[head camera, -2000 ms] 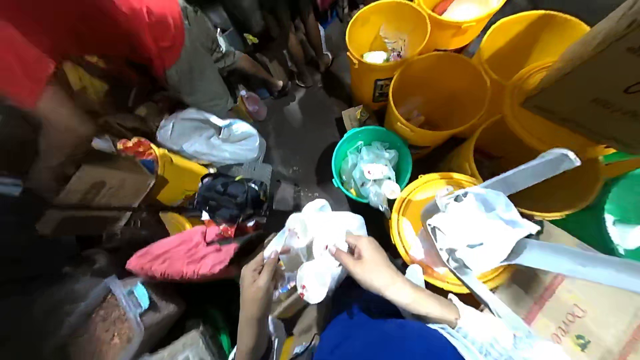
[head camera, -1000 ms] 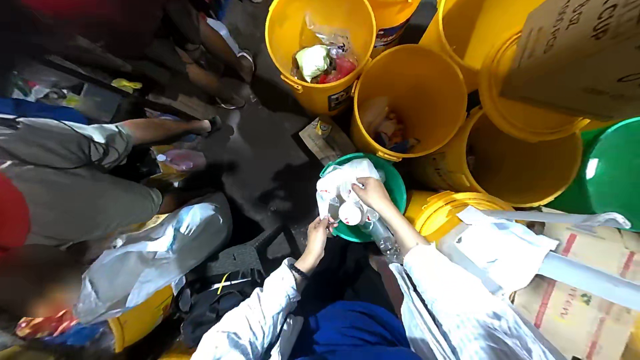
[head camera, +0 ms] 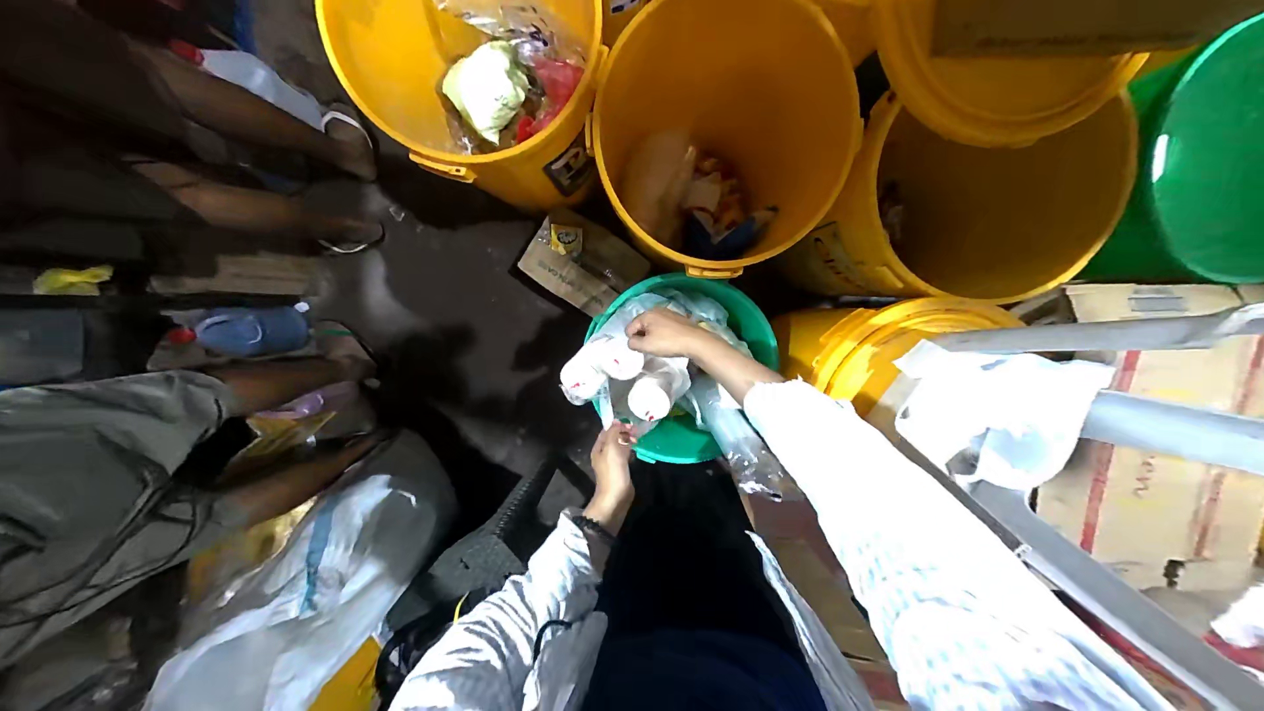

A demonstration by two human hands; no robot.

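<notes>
Both hands are over a green plastic tub [head camera: 758,336]. My left hand [head camera: 613,459] pinches the lower edge of a thin clear plastic bag [head camera: 610,403] at the tub's near left rim. My right hand [head camera: 664,334] is on the upper part of the bag, its fingers curled against it. Several white cylindrical pieces [head camera: 650,397], like cups or bottles, lie in the bag between the hands; their exact kind cannot be told. More clear plastic fills the tub, and a crumpled clear plastic piece [head camera: 746,449] hangs over its near right rim.
Large yellow buckets [head camera: 726,89] stand beyond the tub, some holding waste. A cardboard box [head camera: 573,265] sits behind it. At right are a yellow lid [head camera: 889,331], a grey metal bar [head camera: 1175,427] and a white bag [head camera: 997,405]. People's legs [head camera: 267,380] and a white sack [head camera: 326,583] are at left.
The view has shifted strongly. Two seconds ago my hands held the bag in front of the lap, nearer to me than the green tub; now hands and bag are over the tub.
</notes>
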